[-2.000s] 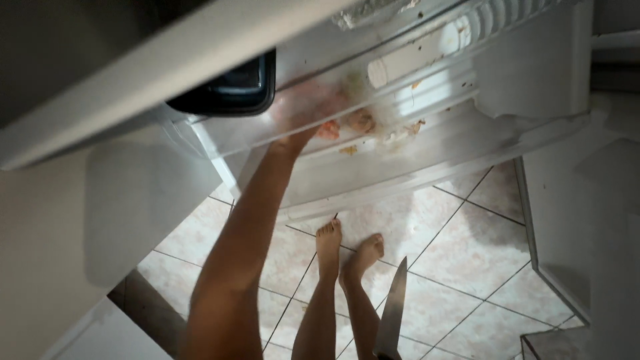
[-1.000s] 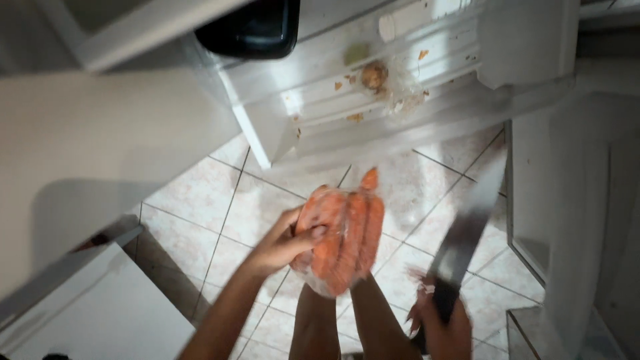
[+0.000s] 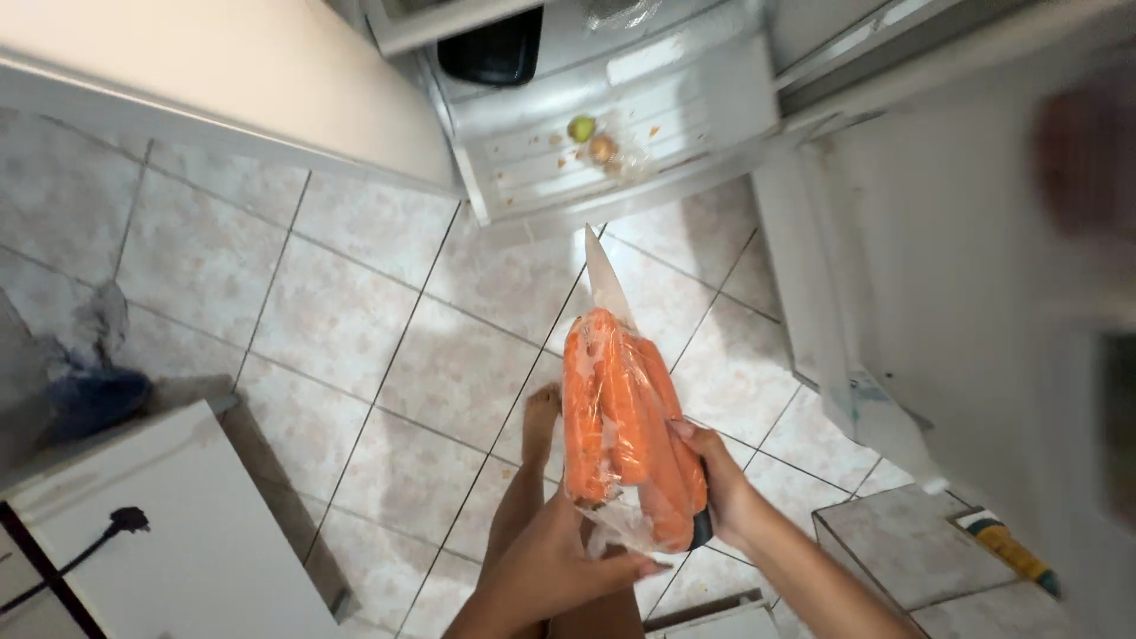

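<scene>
A clear plastic bag of carrots (image 3: pixel 621 408) is held between both my hands, above my legs. My left hand (image 3: pixel 568 555) grips the gathered lower end of the bag. My right hand (image 3: pixel 719 475) presses against the bag's right side and holds a kitchen knife (image 3: pixel 605 275); the blade sticks out beyond the top of the carrots, and part of the dark handle shows under the bag. Most of the knife lies hidden behind the carrots. Ahead is a pulled-out clear fridge drawer (image 3: pixel 479 191) with a small green fruit (image 3: pixel 581 130), an onion (image 3: pixel 603 149) and loose peel scraps.
The fridge door (image 3: pixel 941 266) stands at the right, a white door panel (image 3: pixel 266 80) at upper left. A black container (image 3: pixel 493 49) sits by the drawer. At lower left is a white cabinet (image 3: pixel 177 532); at lower right, a yellow tube (image 3: pixel 1012 550) on a tiled ledge.
Two seconds ago my left hand was in the drawer; now it holds the bag of carrots over the floor. My right hand has brought the knife in behind the bag. The view has shifted.
</scene>
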